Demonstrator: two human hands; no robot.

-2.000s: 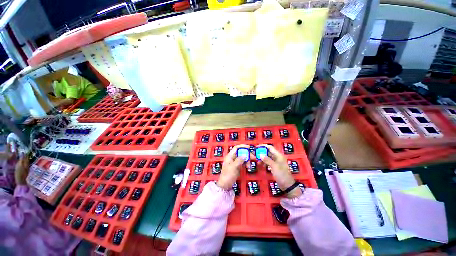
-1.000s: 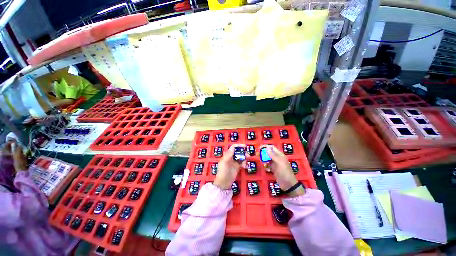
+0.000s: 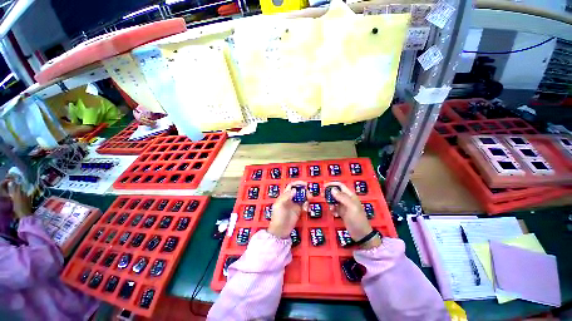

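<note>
My left hand (image 3: pixel 288 210) holds a small black smartwatch unit (image 3: pixel 299 194) above the middle of the red compartment tray (image 3: pixel 321 289). Small pale marks show on its face. My right hand (image 3: pixel 349 210) holds another dark unit (image 3: pixel 330 195) beside it, its face dark. The two units are apart. The tray lies in front of me with dark units in many pockets. An empty pocket shows in the front row, between my forearms. My sleeves and hands hide some pockets.
Neighbouring red trays (image 3: pixel 199 204) lie left, near a person's pink sleeve (image 3: pixel 31 247). Record sheets (image 3: pixel 453 251) with a pen (image 3: pixel 470 254) and a pink-purple pad (image 3: pixel 525 269) lie right. A metal post (image 3: pixel 419 125) and stacked red trays (image 3: pixel 495 199) stand behind. Yellow sheets (image 3: pixel 282 69) hang above.
The blue glow on both units is gone, first on the left one, then on the right. My hands have moved slightly apart, each still holding its unit.
</note>
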